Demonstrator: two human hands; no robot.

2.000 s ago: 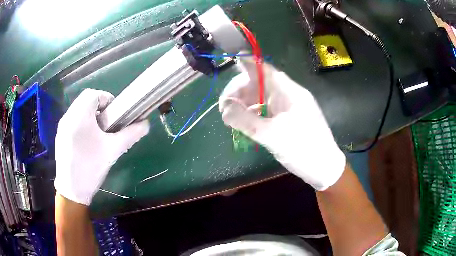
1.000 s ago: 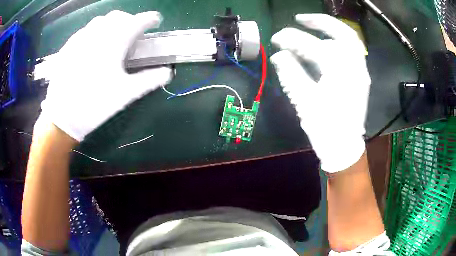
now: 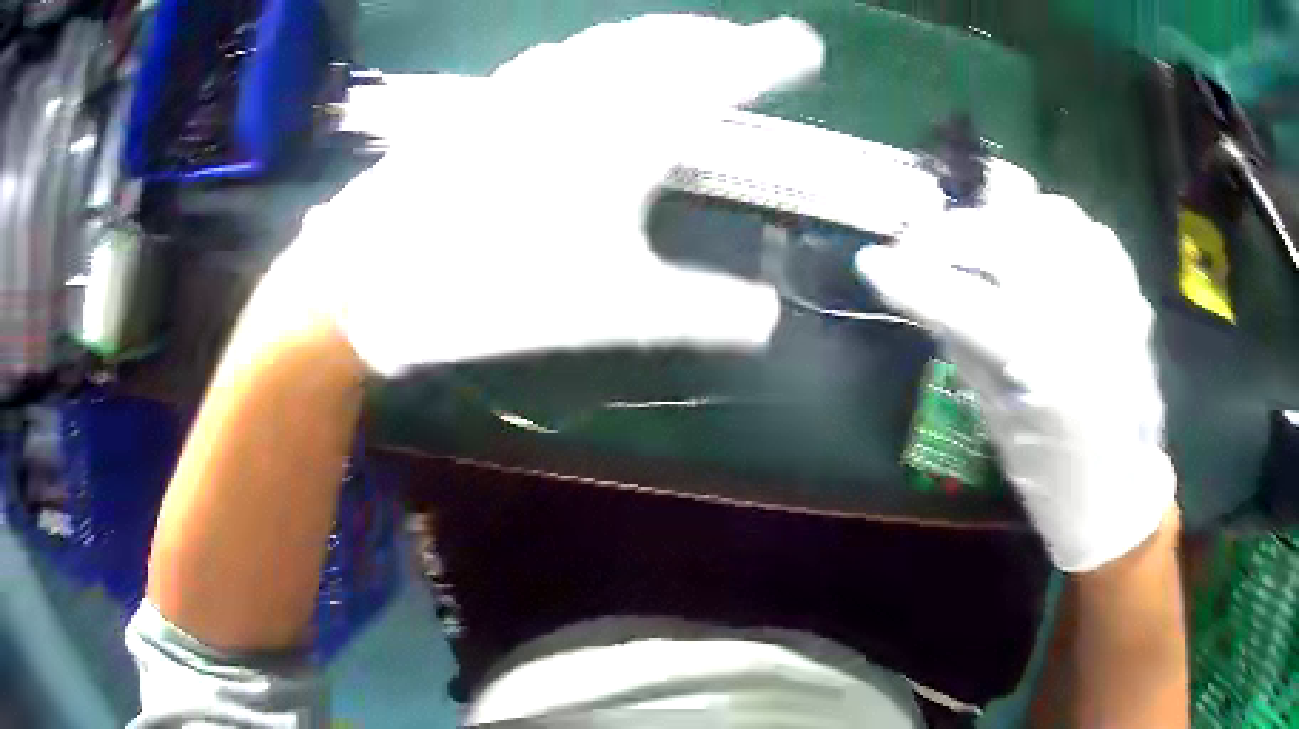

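The lamp body (image 3: 812, 171), a long white and silver bar, lies across the mat with its black end fitting (image 3: 957, 164) at the right. My left hand (image 3: 527, 214), white-gloved and blurred, is over the bar with thumb and fingers spread wide. My right hand (image 3: 1054, 356), also gloved, is at the fitting end and covers part of it; whether it grips is unclear. The green circuit board (image 3: 943, 427) lies beside my right hand, partly covered. A white lead wire (image 3: 855, 313) runs towards my right hand. The red wires are hidden.
A blue parts bin (image 3: 264, 86) stands at upper left, beside stacked units (image 3: 43, 214). Thin solder strands (image 3: 655, 405) lie near the mat's front edge. The yellow sponge (image 3: 1205, 266) is at the right. A green basket (image 3: 1254, 641) is at lower right, blue crate (image 3: 93, 470) at lower left.
The view has swung left, so things appear farther right. My right hand, apart from the unit a second ago, is now at its fitting end. My left hand's fingers are spread wider.
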